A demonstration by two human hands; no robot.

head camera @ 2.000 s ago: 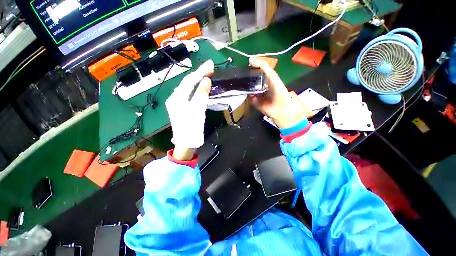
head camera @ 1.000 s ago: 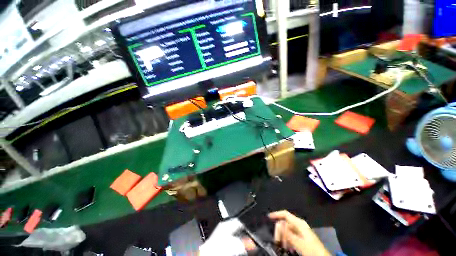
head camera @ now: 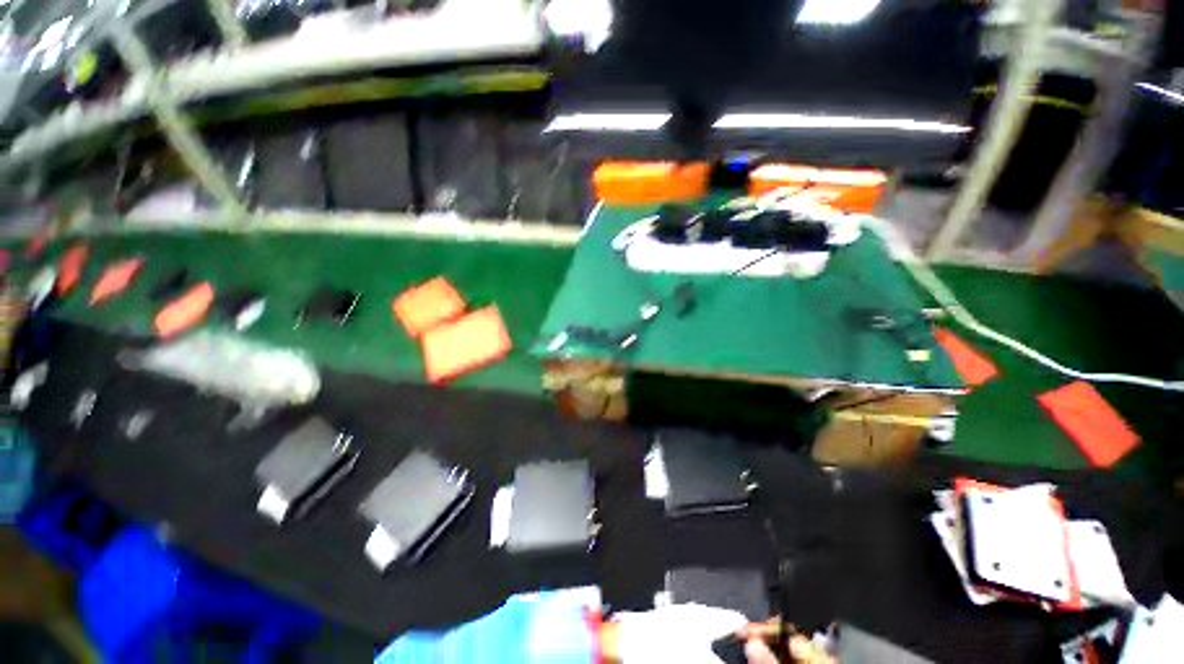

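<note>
Several flat black boxes lie in a row on the black mat, each with a small white piece at one side: one at the left (head camera: 305, 461), one beside it (head camera: 416, 503), one in the middle (head camera: 548, 506), one below the green stand (head camera: 699, 470). Another black box (head camera: 721, 590) lies just above my hands. My left hand (head camera: 675, 636), in a white glove, is at the bottom edge. My bare right hand (head camera: 789, 645) is beside it, mostly cut off. Something dark shows between the fingers, too blurred to name. A dark grey flat piece (head camera: 876, 646) is right of my hands.
The green stand (head camera: 766, 324) holds a white power strip (head camera: 727, 260) with black plugs and loose cables. White plates (head camera: 1019, 545) are stacked at right. Orange-red pads (head camera: 468, 344) lie on the green strip. A clear bag (head camera: 240, 370) and blue fabric (head camera: 130, 584) are at left.
Both hands were raised around a black box; they are now low at the bottom edge. The view has turned left, bringing more of the box row into sight; the fan has left it.
</note>
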